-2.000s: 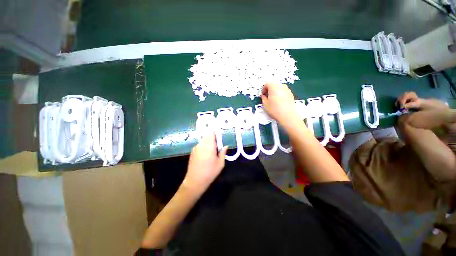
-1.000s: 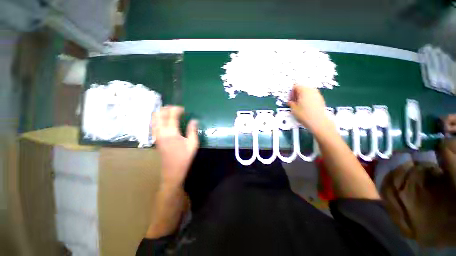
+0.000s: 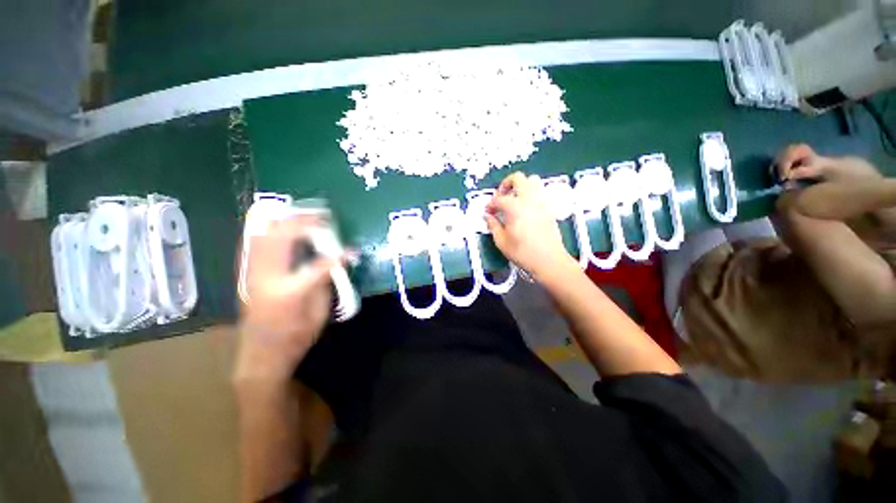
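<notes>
My left hand (image 3: 285, 285) is blurred, shut on white plastic frames (image 3: 337, 275) at the left of the row, over the table's front edge. How many it holds I cannot tell. My right hand (image 3: 518, 221) is over the row of white frames (image 3: 455, 263), its fingers bent close together near a disc end; whether it holds a small piece I cannot tell. The row's looped ends point toward me. The pile of small white pieces (image 3: 452, 118) lies behind the row.
A stack of white frames (image 3: 113, 260) lies at the left of the green table (image 3: 211, 167). A single frame (image 3: 718, 177) and grouped frames (image 3: 758, 67) are at the right. Another person's hand (image 3: 808, 167) works there. A cardboard carton (image 3: 177, 422) is at the lower left.
My left hand has come back from the left stack with frames in it. The stack looks smaller. My right hand stays over the row. The view has shifted.
</notes>
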